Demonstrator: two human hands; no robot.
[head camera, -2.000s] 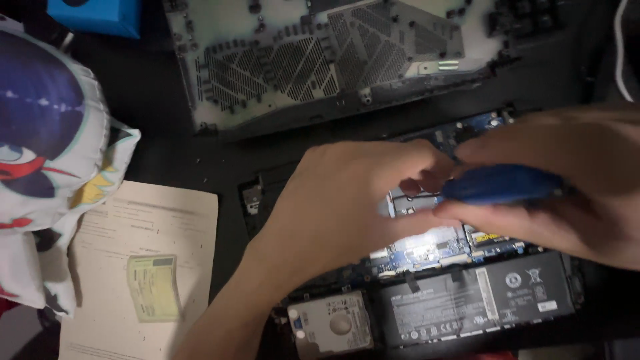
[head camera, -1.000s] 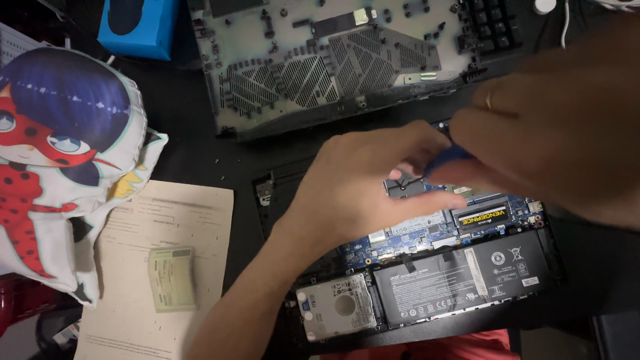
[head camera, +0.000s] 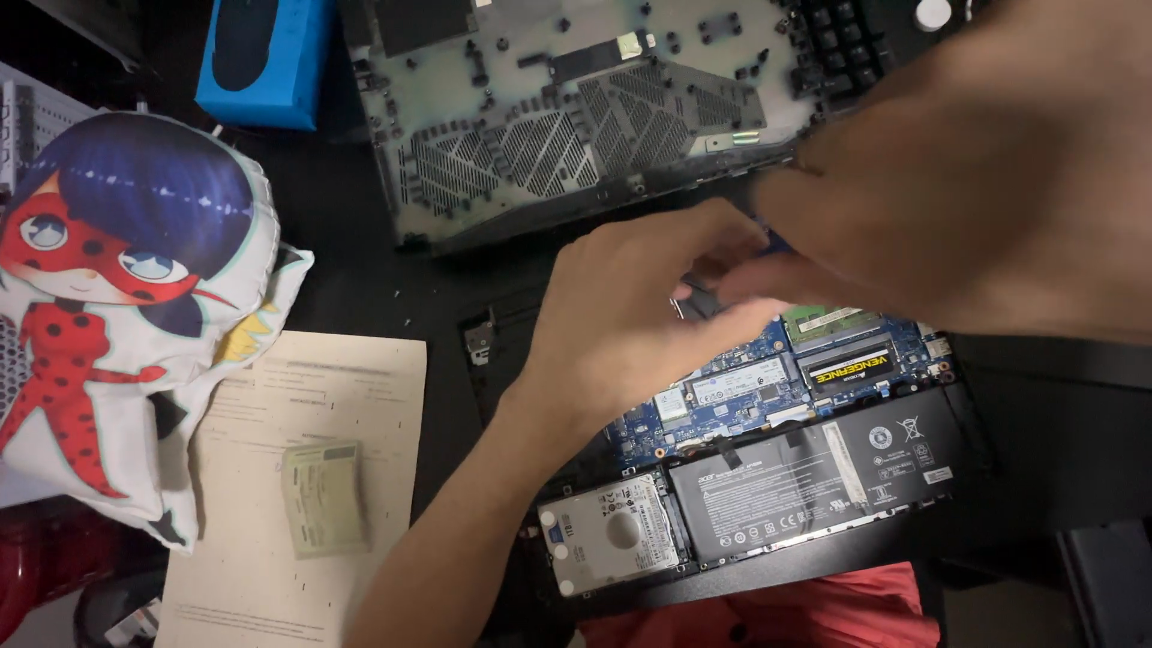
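Observation:
An opened laptop base shows its blue motherboard (head camera: 639, 436), black battery (head camera: 765, 495), hard drive (head camera: 612, 535), SSD (head camera: 738, 382) and two memory modules, the lower one a Vengeance (head camera: 849, 367). My left hand (head camera: 621, 306) arches over the upper left of the board, thumb and fingers curved around a dark metal part (head camera: 691, 301); whether it grips anything is hidden. My right hand (head camera: 828, 256), blurred, meets the left fingertips above the board. It is closed around a blue-handled tool (head camera: 770, 239), of which only a sliver shows; the tool's tip is hidden.
Behind the laptop lies its removed bottom cover (head camera: 585, 135) with vent grilles. A blue box (head camera: 301, 81) stands at the back left and a keyboard (head camera: 841, 40) at the back right. A printed character cushion (head camera: 117, 279) and a paper (head camera: 243, 504) bearing a small slip (head camera: 324, 499) lie left.
My right hand has rotated around the blue-handled tool, whose handle showed plainly two seconds ago and is now mostly covered. My left hand stays over the same part of the board.

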